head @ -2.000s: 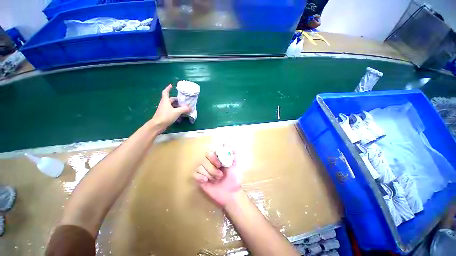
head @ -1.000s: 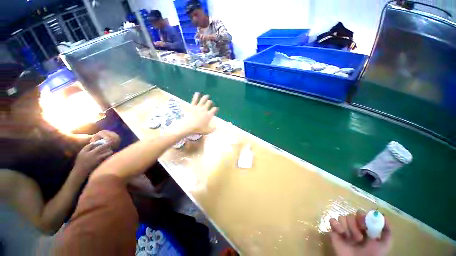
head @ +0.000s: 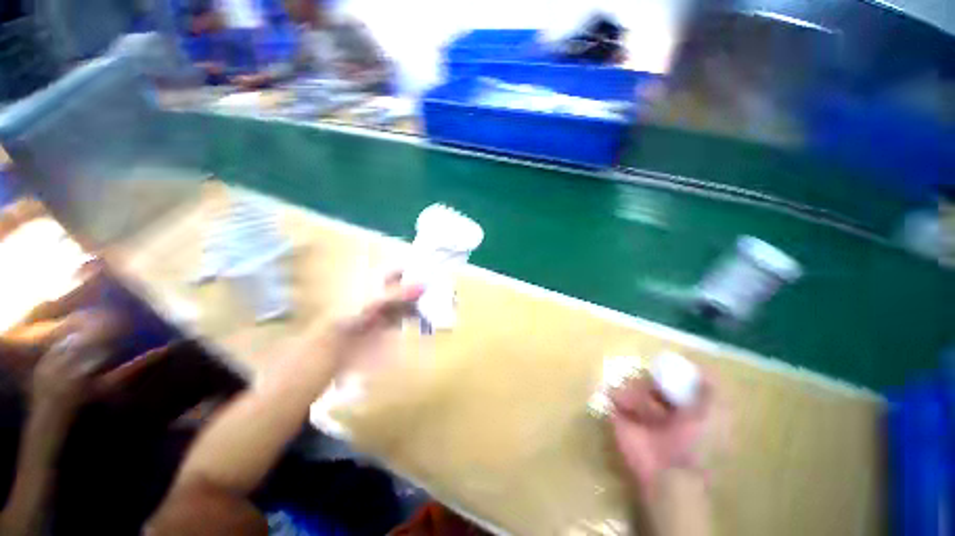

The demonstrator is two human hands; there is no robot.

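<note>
The head view is blurred. My left hand [head: 379,314] holds a white-grey fabric piece [head: 442,249] over the bench near the belt's edge, its thick gathered rim up. My right hand [head: 662,419] is shut on the white squeeze bottle [head: 675,379], over the bench at the lower right. Another fabric piece [head: 746,281] lies tilted on the green belt, its pale rim towards the upper right.
Several striped fabric pieces [head: 246,246] lie on the tan bench [head: 503,408] at left. Another person's hands [head: 79,351] are at far left. A blue crate [head: 529,124] stands beyond the green belt [head: 545,225]. Part of a blue crate [head: 922,461] shows at lower right.
The view has turned back to the right. My left hand, open and empty one second ago, now holds a fabric piece. My right hand keeps the bottle.
</note>
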